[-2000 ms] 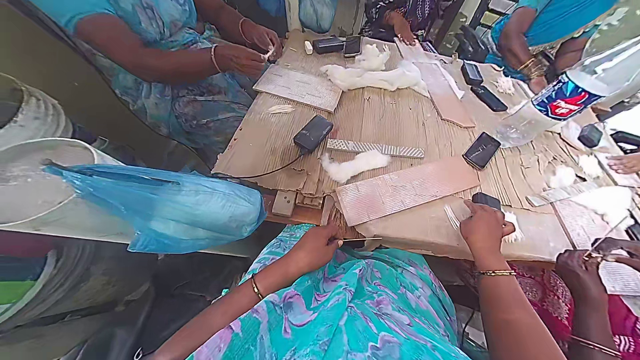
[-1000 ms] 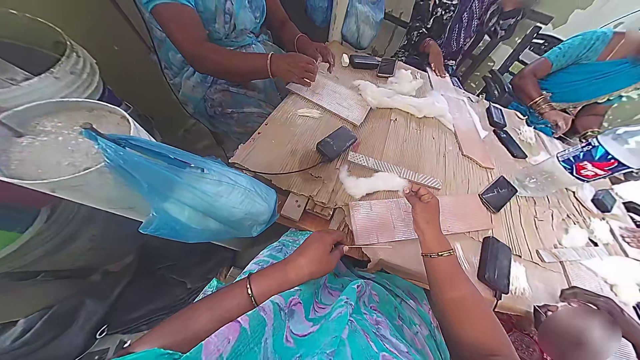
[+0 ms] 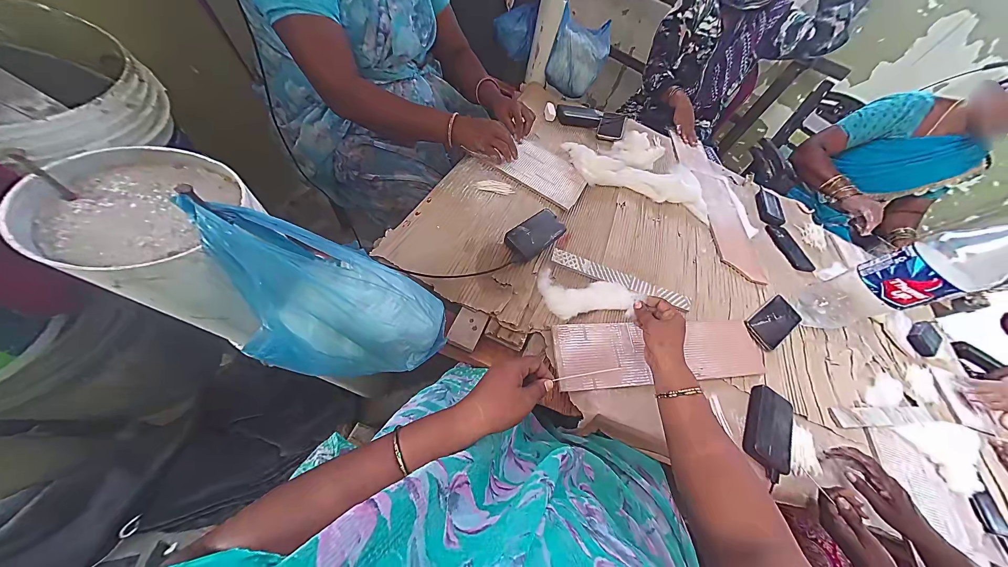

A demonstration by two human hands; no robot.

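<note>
Near the table edge my left hand (image 3: 512, 390) pinches one end of a thin pale stick (image 3: 587, 374), which lies over the left part of a ribbed pinkish board (image 3: 720, 350). My right hand (image 3: 661, 323) reaches across that board, and its fingertips pinch the right end of a white cotton strip (image 3: 587, 299). A patterned flat strip (image 3: 598, 272) lies just behind the cotton. Right of the board sits a small black box (image 3: 772, 322); a larger black case (image 3: 768, 429) rests nearer me, beside a bundle of white sticks (image 3: 805, 453).
A blue plastic bag (image 3: 339, 299) hangs on a white bucket (image 3: 71, 264) at left. A corded black box (image 3: 535, 234), more cotton (image 3: 638, 169) and a plastic bottle (image 3: 906, 283) are on the wooden table (image 3: 465, 220). Other people's hands work at the far side and at right.
My right hand has moved from the black case near the table edge to the cotton strip. My left hand stays by the table edge, by the board's left end. The view has shifted somewhat.
</note>
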